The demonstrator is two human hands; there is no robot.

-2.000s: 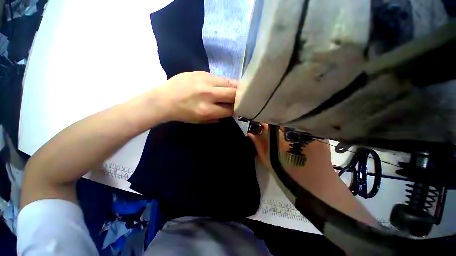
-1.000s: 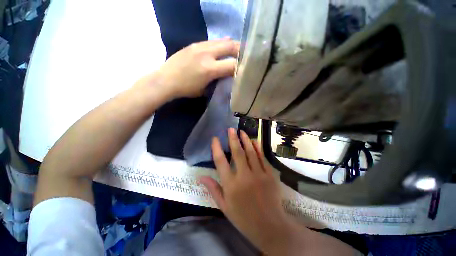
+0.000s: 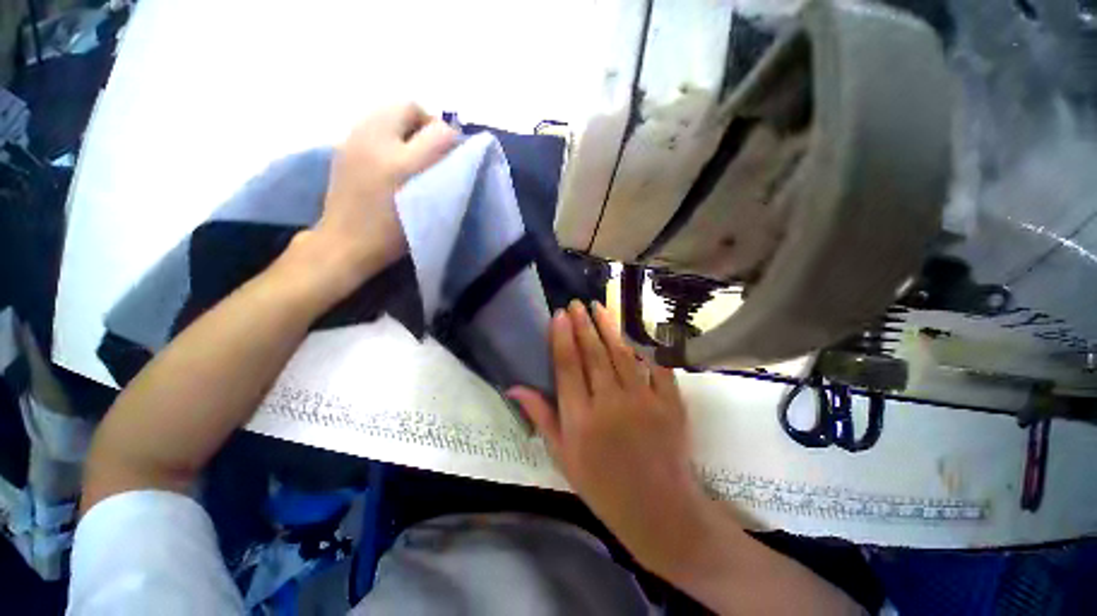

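Note:
A dark cloth panel with light grey interfacing (image 3: 475, 211) lies folded and bunched on the white table, left of the sewing machine head (image 3: 686, 132). A narrow black strip (image 3: 491, 277) crosses its grey side. My left hand (image 3: 379, 181) grips the panel's upper fold, with fingertips partly hidden by cloth. My right hand (image 3: 614, 415) lies flat with fingers spread, fingertips on the panel's right edge just below the needle area. The needle and presser foot are too dark to make out.
Black-handled scissors (image 3: 832, 415) lie right of the needle area, partly under the machine. A small dark red tool (image 3: 1033, 463) is at the far right. A printed ruler (image 3: 842, 496) runs along the table's near edge. Scraps (image 3: 283, 529) and a blue bin edge (image 3: 368, 542) are below left.
My left hand has moved left and pulled the panel into a fold, showing its grey side and the black strip. My right hand came out from under the machine and now rests on the cloth.

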